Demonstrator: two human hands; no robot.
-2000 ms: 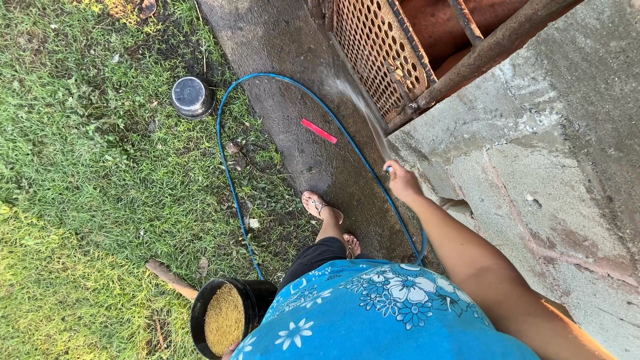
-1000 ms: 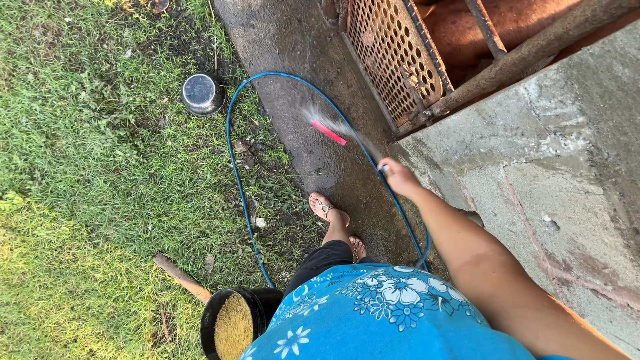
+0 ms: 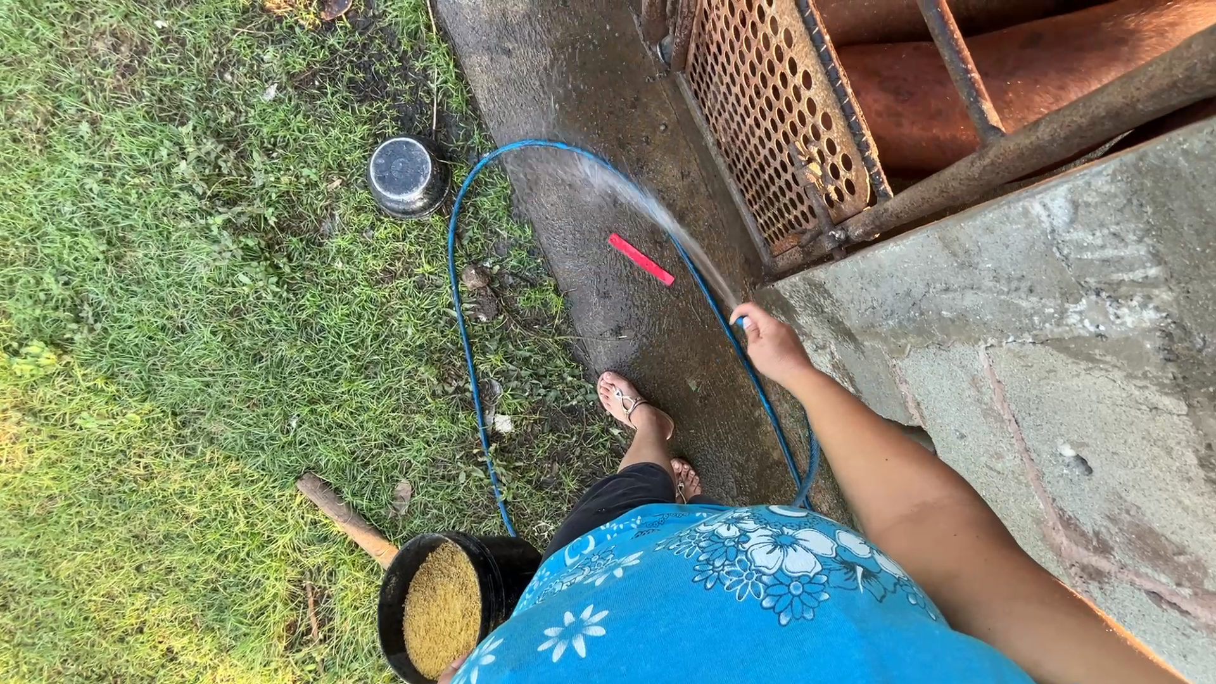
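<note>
My right hand (image 3: pixel 774 347) is closed around the end of a blue hose (image 3: pixel 465 313), and water sprays from it onto the wet concrete. The hose loops over the walkway and the grass. At the bottom edge, a small part of my left hand (image 3: pixel 452 671) shows against a black bucket (image 3: pixel 499 570) that holds yellowish grain or feed (image 3: pixel 442 608); its grip is mostly hidden by my blue flowered shirt. A red strip (image 3: pixel 641 259) lies on the concrete inside the hose loop.
A metal pot (image 3: pixel 407 178) rests on the grass beside the concrete walkway (image 3: pixel 608 190). To the right stand a rusty perforated metal gate (image 3: pixel 774 104), rusty bars (image 3: pixel 1035 123) with reddish-brown animals behind, and a rough concrete wall (image 3: pixel 1045 332). A piece of wood (image 3: pixel 347 521) lies near the bucket.
The water spray has swung away from the gate side, past the red strip, toward the grass-side edge of the walkway. My right hand stays closed on the hose end.
</note>
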